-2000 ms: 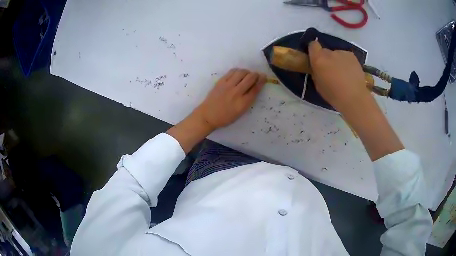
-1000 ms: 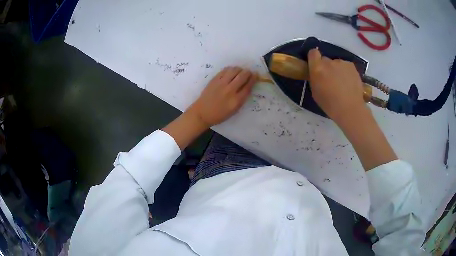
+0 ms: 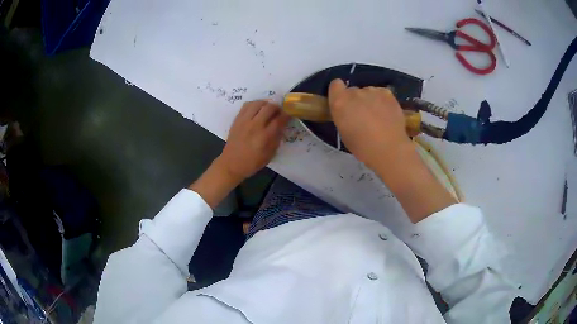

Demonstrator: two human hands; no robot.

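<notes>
My right hand (image 3: 370, 123) is shut around the wooden handle of the dark iron (image 3: 360, 76), which sits on the white table with its tip pointing left. My left hand (image 3: 254, 136) is at the iron's tip, fingers bent down on the table; whatever its fingertips press is hidden. The narrow yellow curved template (image 3: 445, 166) comes out from behind the iron at right and runs down beside my right forearm. Its middle is hidden under the iron. I cannot make out the fabric piece clearly.
Red-handled scissors (image 3: 473, 46) lie at the upper right, with a white pen (image 3: 495, 35) and a dark pencil (image 3: 511, 31) beside them. The iron's dark hose (image 3: 515, 130) runs off right. A thin dark tool (image 3: 564, 198) lies at far right. A blue bin (image 3: 69, 24) stands upper left.
The iron and my right hand have moved left along the template, whose right part now shows behind the iron. My left hand has shifted left and slightly down.
</notes>
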